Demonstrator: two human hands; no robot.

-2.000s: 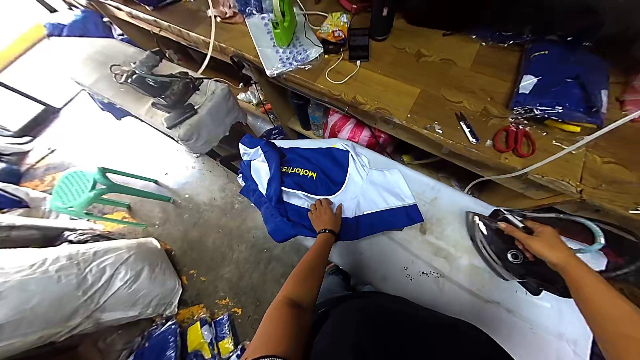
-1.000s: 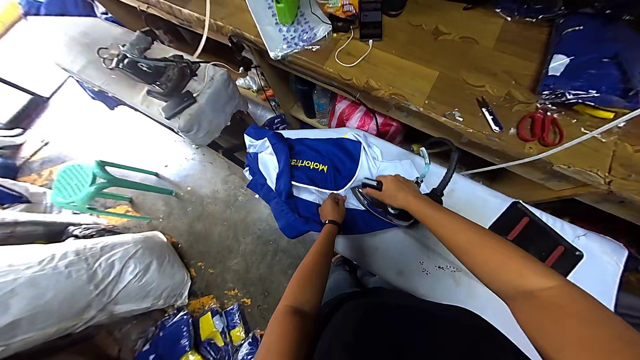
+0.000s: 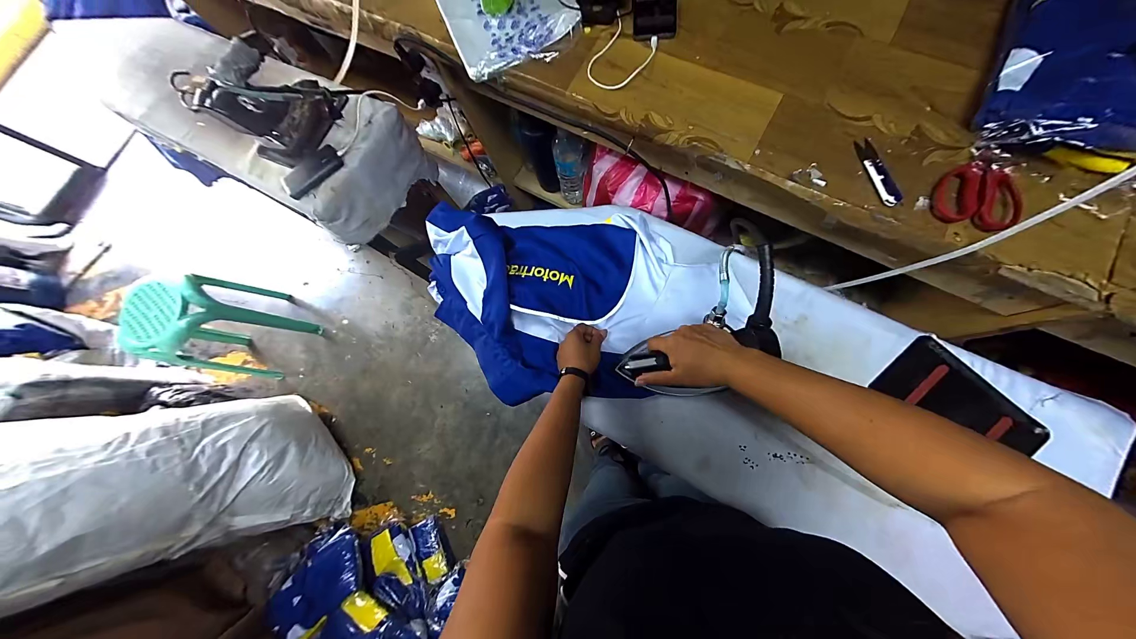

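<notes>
A blue and white garment point(image 3: 568, 266) with yellow lettering lies over the padded ironing board point(image 3: 799, 426), its left part bunched up. My right hand point(image 3: 697, 355) is closed around the handle of a steam iron point(image 3: 679, 382), whose soleplate rests on the garment's lower right part. A hose and a thick black sleeve rise from the iron's rear. Just left of the iron's tip, my left hand point(image 3: 581, 348) pinches the cloth with curled fingers; a dark band is on that wrist. The black iron rest point(image 3: 958, 395) with red strips lies farther right on the board.
Along the far side runs a wooden table point(image 3: 710, 98) with red-handled scissors point(image 3: 976, 195), thread snips point(image 3: 877, 173) and bagged blue garments point(image 3: 1065, 80). A white cable crosses the right side. Another iron point(image 3: 275, 115) stands on a second board. A green plastic stool point(image 3: 177, 315) is at left.
My right hand has brought the iron from the rest at the right onto the garment, then down to its lower part. My left hand, flat on the cloth at first, now has its fingers curled.
</notes>
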